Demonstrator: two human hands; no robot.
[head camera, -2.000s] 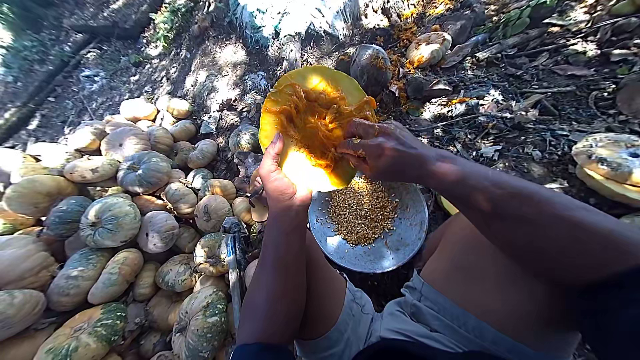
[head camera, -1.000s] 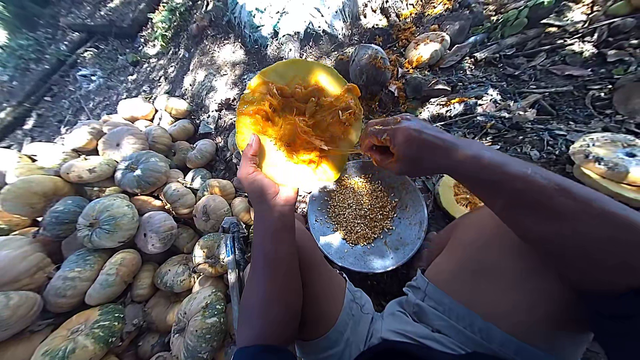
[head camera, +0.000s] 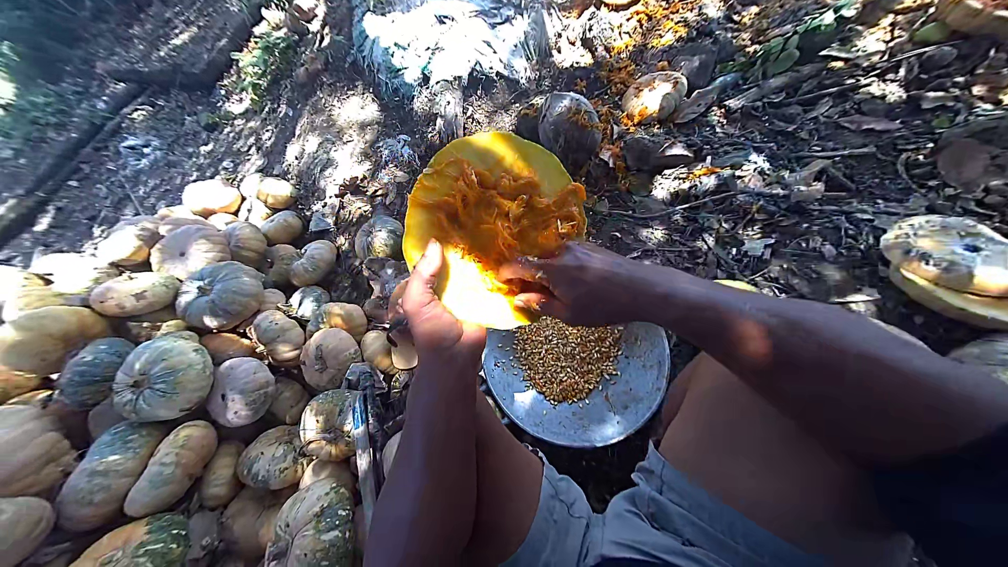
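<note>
My left hand (head camera: 433, 311) holds a halved pumpkin (head camera: 480, 157) by its lower left rim, thumb on the cut face, with the hollow facing me. Inside lies orange stringy pulp (head camera: 504, 209). The fingers of my right hand (head camera: 555, 283) are bent against the lower right of the pulp; whether they pinch anything cannot be made out. Below both hands, between my legs, a round metal basin (head camera: 583, 429) bears a heap of pumpkin seeds (head camera: 567, 362). The halved pumpkin hides the basin's upper left edge.
Many whole pumpkins (head camera: 161, 378) are piled at the left. A long tool, perhaps a machete (head camera: 364, 441), stands by my left leg. Stacked pumpkin pieces (head camera: 949, 264) lie at the right. A coconut-like husk (head camera: 568, 126) and orange pulp scraps lie on the leaf-strewn ground beyond.
My right hand, clear of the pumpkin's right edge one second ago, is now back at the pulp. My left hand still holds the halved pumpkin.
</note>
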